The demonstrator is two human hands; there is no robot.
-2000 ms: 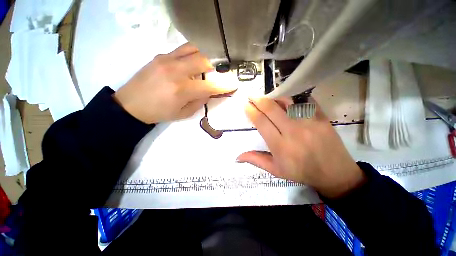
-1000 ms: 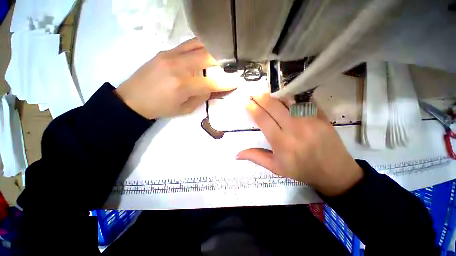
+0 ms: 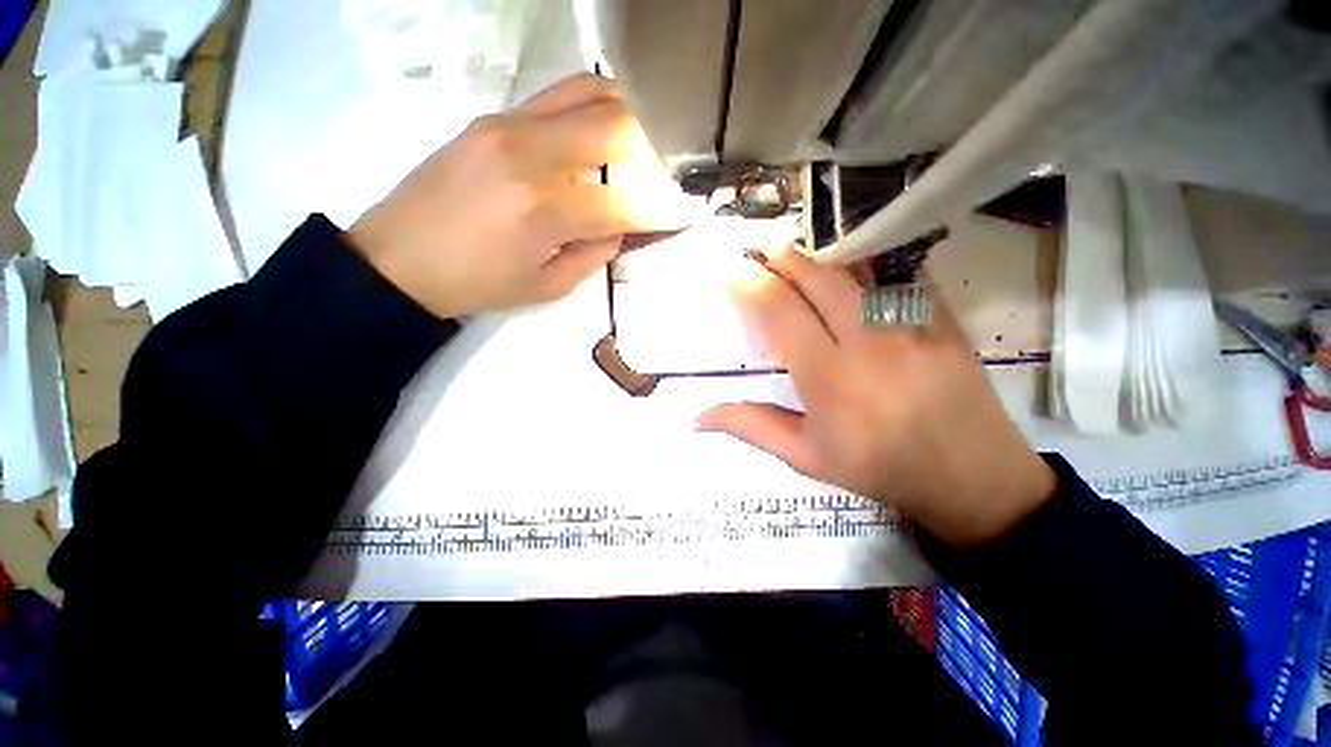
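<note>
My left hand (image 3: 504, 204) lies left of the presser foot (image 3: 761, 191), thumb and fingers close together at the lit sewing spot. My right hand (image 3: 876, 387) lies flat just right of it, index fingertip near the foot, thumb spread. White fabric under the fingertips is washed out by the lamp, so its edges and any grip on it cannot be made out. The sewing machine head (image 3: 818, 73) hangs above and hides the needle. The ridged grey knob (image 3: 896, 305) stands over the back of my right hand.
A white strip bundle (image 3: 1160, 314) lies right on the bed, with red-handled scissors (image 3: 1304, 426) beyond. White panels (image 3: 124, 190) and narrow pieces (image 3: 26, 380) lie at left. A printed ruler (image 3: 628, 527) runs along the table's front edge. Blue baskets (image 3: 333, 642) show below.
The machine head and foot appear shifted right in the picture. My left hand has moved slightly up; my right hand's fingertips have shifted slightly up and right, still beside the foot.
</note>
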